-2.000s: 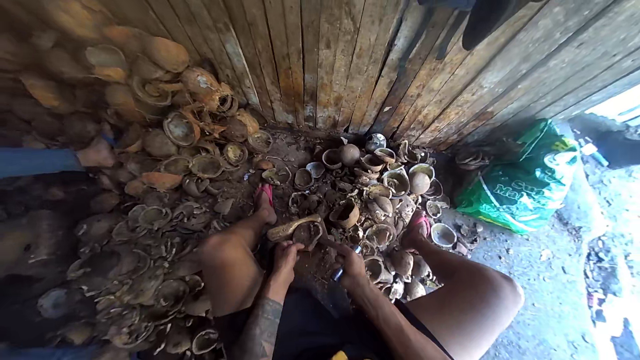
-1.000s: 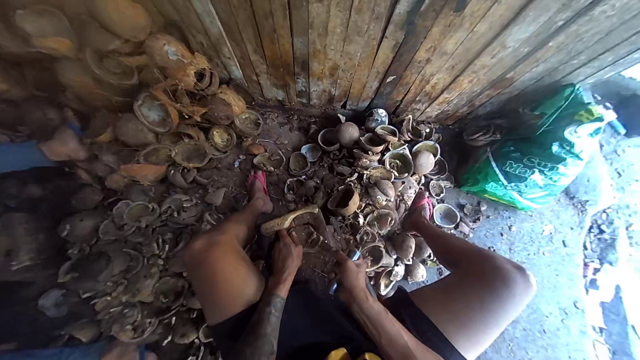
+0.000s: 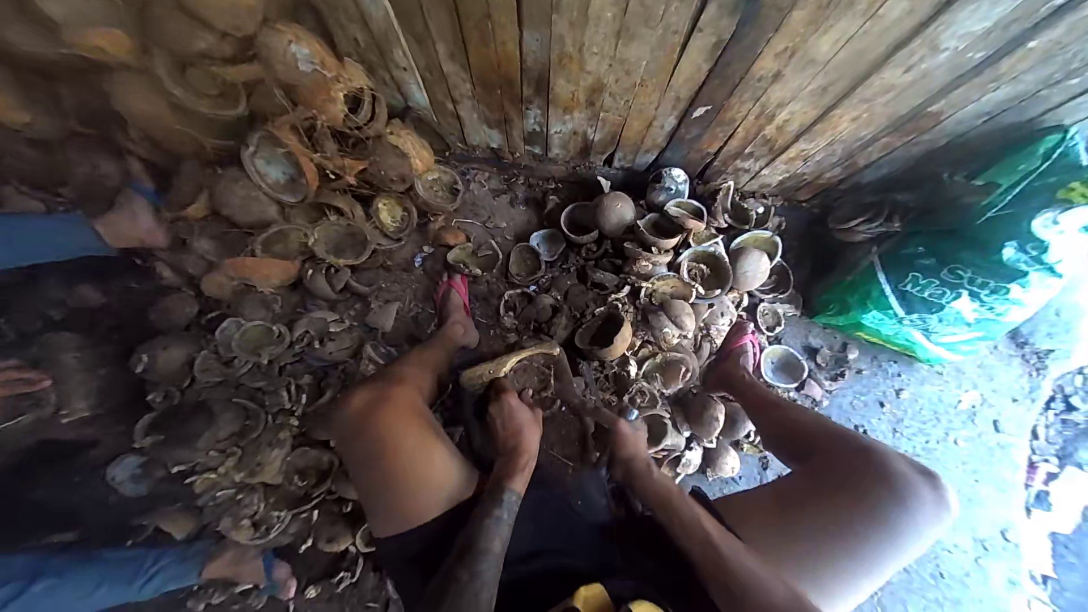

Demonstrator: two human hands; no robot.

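My left hand (image 3: 514, 418) has its fingers curled at the near rim of a brown coconut shell (image 3: 537, 374), between my knees. Against the shell's far side lies a curved, pale wooden piece (image 3: 510, 361); whether it is fixed to anything is hidden. My right hand (image 3: 627, 438) is closed around the handle of a hand tool (image 3: 595, 408), whose dark, narrow front part points up and left toward the shell. A bluish-silver bit shows by the thumb. The tool's exact kind cannot be told. Just beyond lies an open half coconut shell (image 3: 604, 333).
Heaped coconut shells (image 3: 680, 314) lie ahead and right, with more shells and husks (image 3: 255, 340) at left. A plank wall (image 3: 578, 76) stands ahead, a green plastic bag (image 3: 943, 280) at right. Another person's hand (image 3: 21, 378) and feet show at the left edge.
My right hand and the tool have shifted slightly relative to the shell. At the left edge, the other person's hand has come into view. The left hand stays at the shell.
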